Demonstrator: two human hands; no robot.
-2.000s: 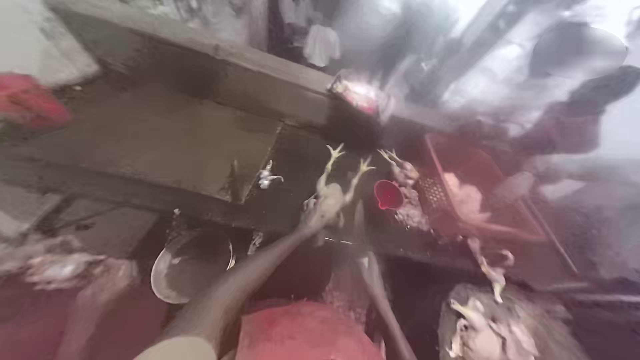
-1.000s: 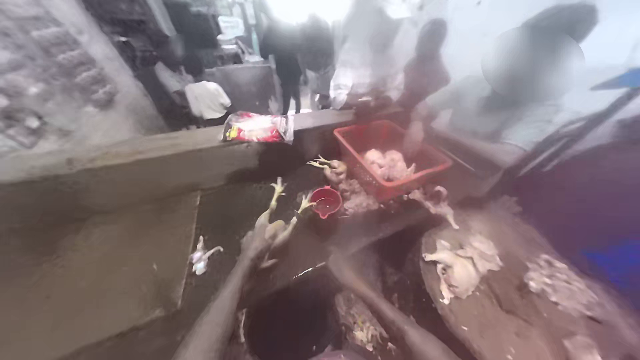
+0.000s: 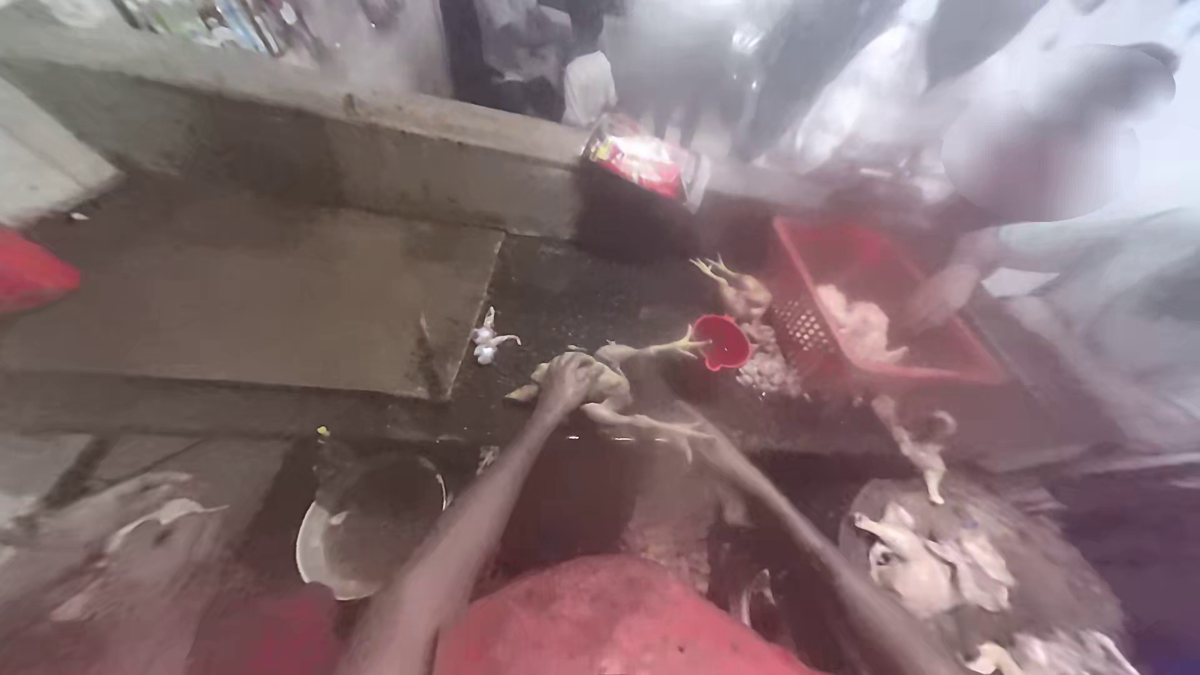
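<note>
A plucked chicken (image 3: 609, 386) lies on the dark wet counter, its two yellow feet pointing right. My left hand (image 3: 570, 377) is closed over the body at its left end. My right hand (image 3: 689, 422) is blurred beside the lower foot; whether it touches the foot or holds anything does not show. A red plastic cup (image 3: 721, 342) stands at the tip of the upper foot. Just behind the cup lies another plucked bird (image 3: 745, 295) with its feet up, next to a heap of pale meat scraps (image 3: 769, 364). Small whitish innards (image 3: 486, 339) lie left of my left hand.
A red perforated crate (image 3: 984, 367) holds pale poultry, with a co-worker's hand (image 3: 942, 295) inside. A round chopping block (image 3: 1059, 562) bears cut chicken at lower right. A metal basin (image 3: 314, 553) sits at lower left. A plastic packet (image 3: 647, 164) lies on the ledge.
The chicken's feet pointed away from me in both earlier frames; now they point right. The view has swung between frames.
</note>
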